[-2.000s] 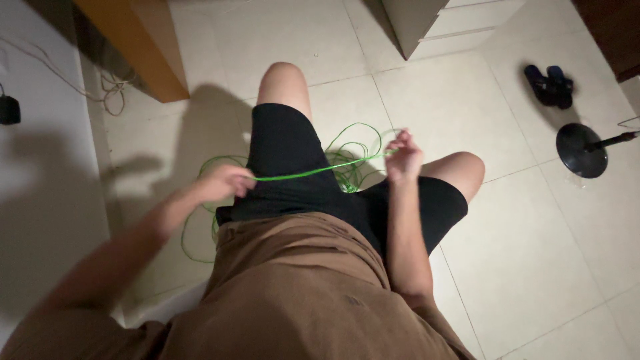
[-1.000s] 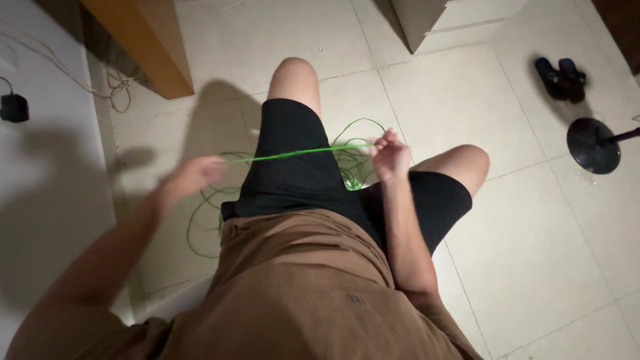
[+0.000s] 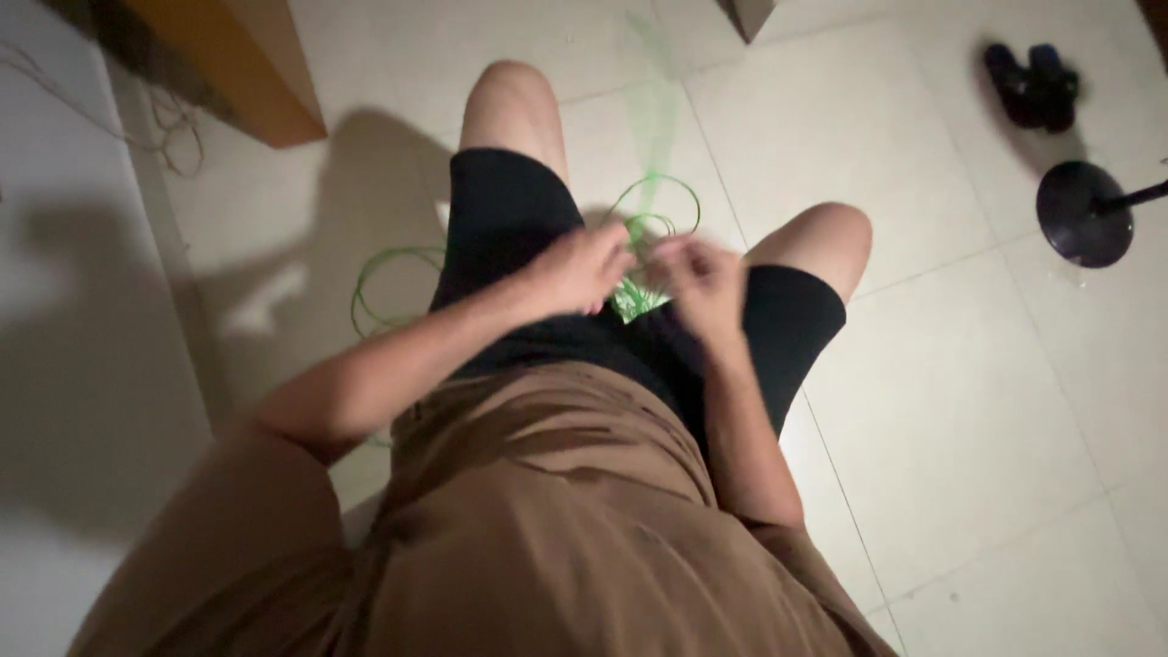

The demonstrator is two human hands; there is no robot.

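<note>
A thin green cord [image 3: 699,203] lies in loose loops between my thighs, and more of its loops show left of my left thigh. My left hand [image 3: 584,269] is over the inner left thigh with its fingers curled, close to the cord. Just right of it, my right hand [image 3: 698,274] is blurred, its fingers bent near the same loops. A faint green streak of moving cord rises above the two hands. Blur hides whether the fingers hold the cord. Under the hands, a small green and white item [image 3: 634,299] shows in part.
An orange-brown wooden furniture leg [image 3: 265,73] stands at upper left, with a pale cable [image 3: 182,137] by the wall. The corner of a cabinet [image 3: 750,16] shows at the top. Dark slippers [image 3: 1031,87] and a round black stand base [image 3: 1084,214] are at the right on the tiled floor.
My left hand has moved right, in close to my right hand. The cord that was stretched straight between the hands is no longer stretched there; a blurred green streak now shows above them.
</note>
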